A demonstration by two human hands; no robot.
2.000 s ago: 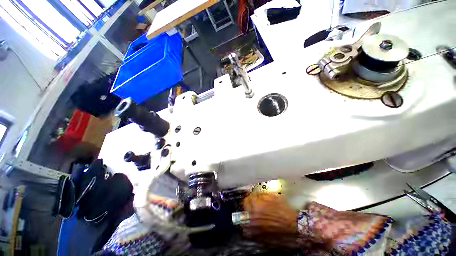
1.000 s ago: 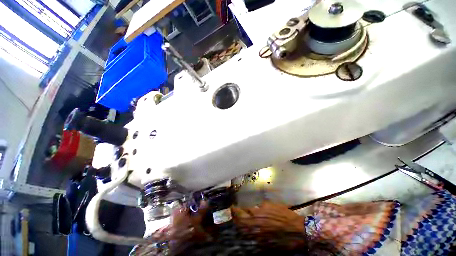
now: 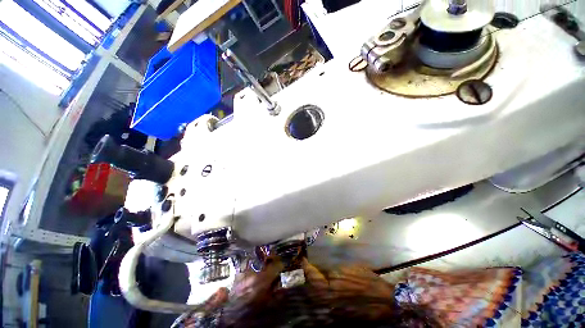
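Observation:
The white sewing machine arm (image 3: 385, 154) fills the middle of the view. Its needle area and small metal parts (image 3: 292, 250) sit beside a bright lamp spot. My right hand (image 3: 349, 291) is at the needle area, its sleeve patterned; its fingers are blurred and partly behind dark hair at the bottom edge. My left hand (image 3: 253, 285) is beside it, mostly hidden by the same dark hair. Whatever the hands hold cannot be made out. Ribbed tension knobs (image 3: 215, 256) stand at the machine head.
A bobbin winder (image 3: 452, 38) sits on the arm. Snips (image 3: 545, 230) lie right of the machine near my sleeve. Black pieces (image 3: 86, 266) are heaped at the left. A blue bin (image 3: 179, 86) and a red box (image 3: 96, 186) stand beyond the machine.
My head view has shifted and leaned closer to the machine. The black workpiece seen under the head two seconds ago is no longer distinguishable. Both hands remain near the needle.

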